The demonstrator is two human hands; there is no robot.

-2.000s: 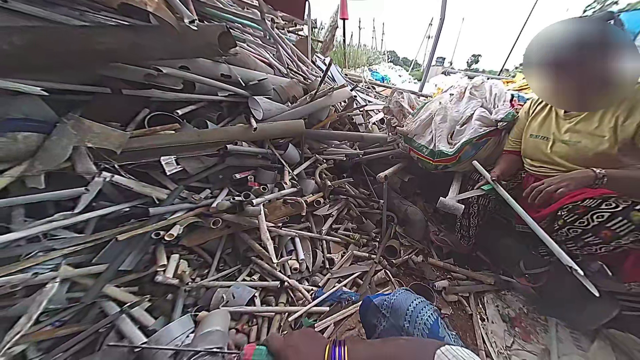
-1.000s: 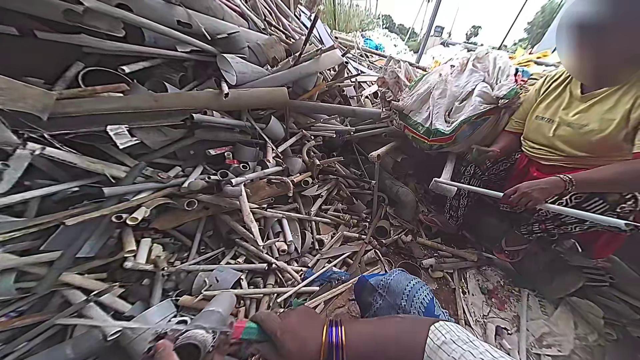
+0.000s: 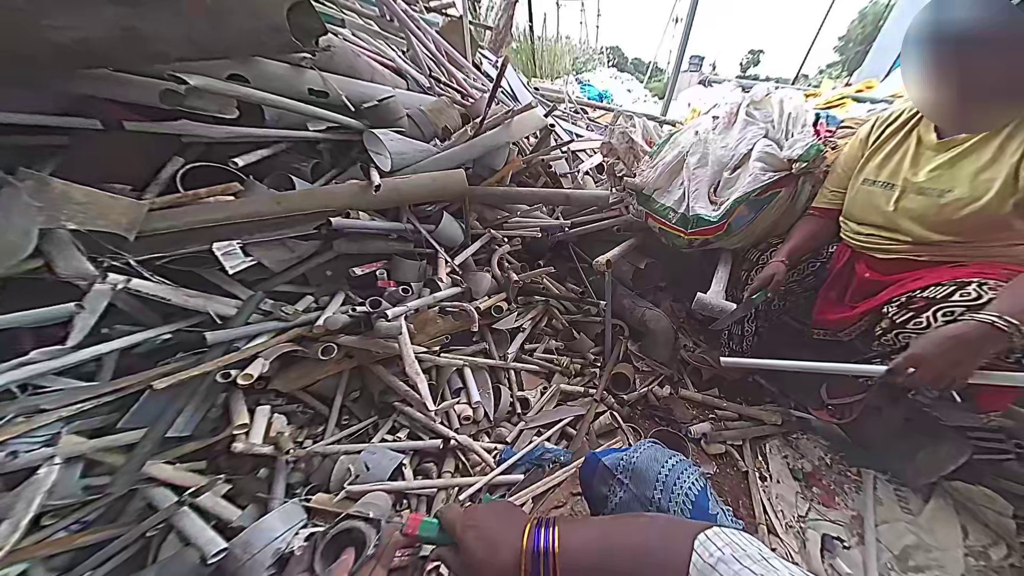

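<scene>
At the bottom centre my right hand, with bangles on the wrist, grips the green and red handle of a tool whose working end I cannot make out. Beside it, at the bottom edge, the fingers of my left hand hold a short grey plastic pipe fitting with a round open mouth. Blue patterned cloth covers what seems to be my knee, just above my forearm. Scrap pipes and fittings lie all around both hands.
A large heap of scrap plastic pipes rises ahead and left. At right sits a person holding a knife and a white pipe. A T-shaped pipe piece is near them. A stuffed white sack stands behind.
My left hand, not seen in the first frame, now shows at the bottom with a pipe fitting. The other person's white pipe has moved lower, and their knife now shows apart from it.
</scene>
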